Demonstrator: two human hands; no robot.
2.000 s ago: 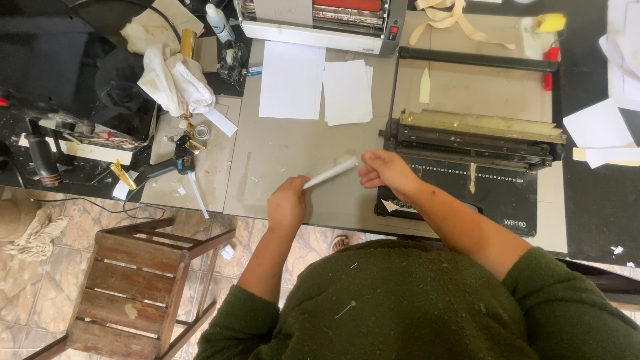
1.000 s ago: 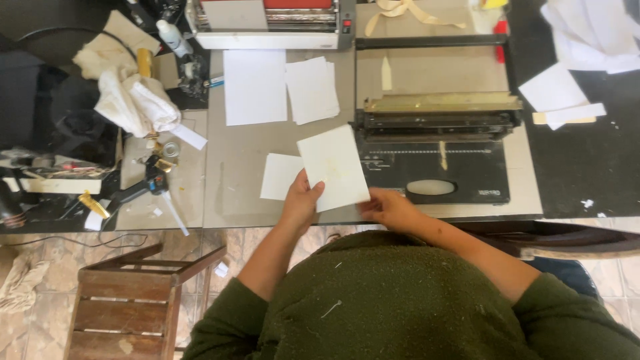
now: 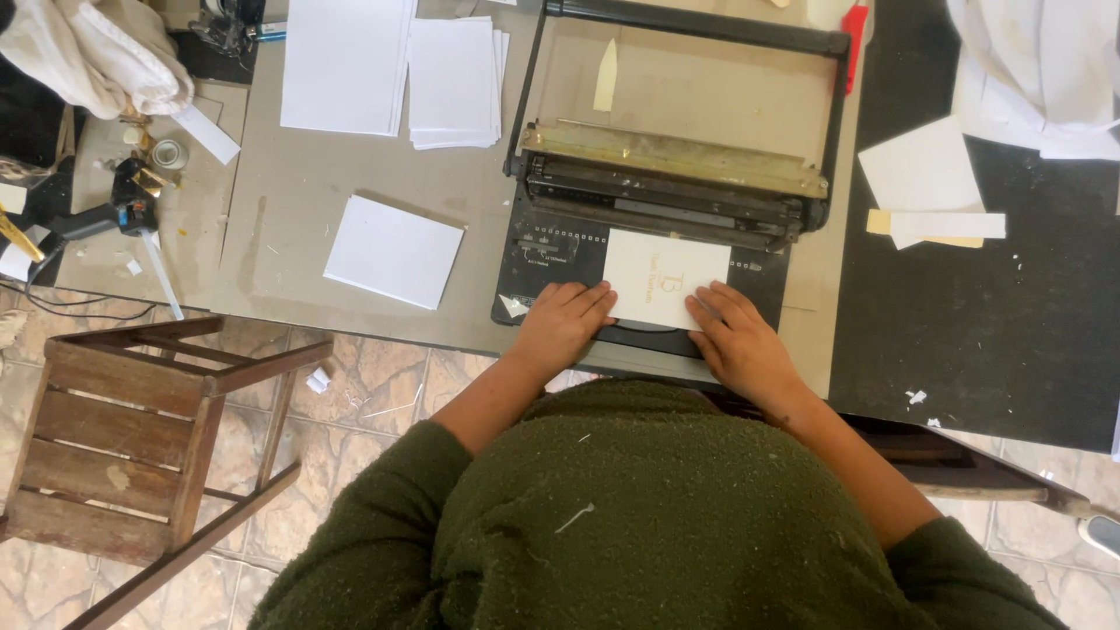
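Observation:
A white card with gold print [image 3: 658, 278] lies flat on the black base of a binding punch machine [image 3: 674, 166], its far edge near the machine's slot. My left hand [image 3: 567, 322] holds the card's left edge, fingertips on top and the thumb partly hidden. At its right edge my right hand [image 3: 735, 337] grips it with fingers on top. The machine's U-shaped handle [image 3: 700, 24] is tipped back, away from me. Left of the machine, a small stack of white sheets [image 3: 394, 252] rests on the grey board.
Behind are larger white sheets [image 3: 345, 66] and a pile of smaller ones [image 3: 453, 79]. A glue gun [image 3: 131, 210] and a white cloth [image 3: 101, 52] are at left, above a wooden chair [image 3: 114, 437]. Loose paper pieces [image 3: 923, 179] lie at right.
Both hands have moved right, onto the machine's base. The card, held up over the grey board a second ago, now lies on the machine. The view has moved nearer.

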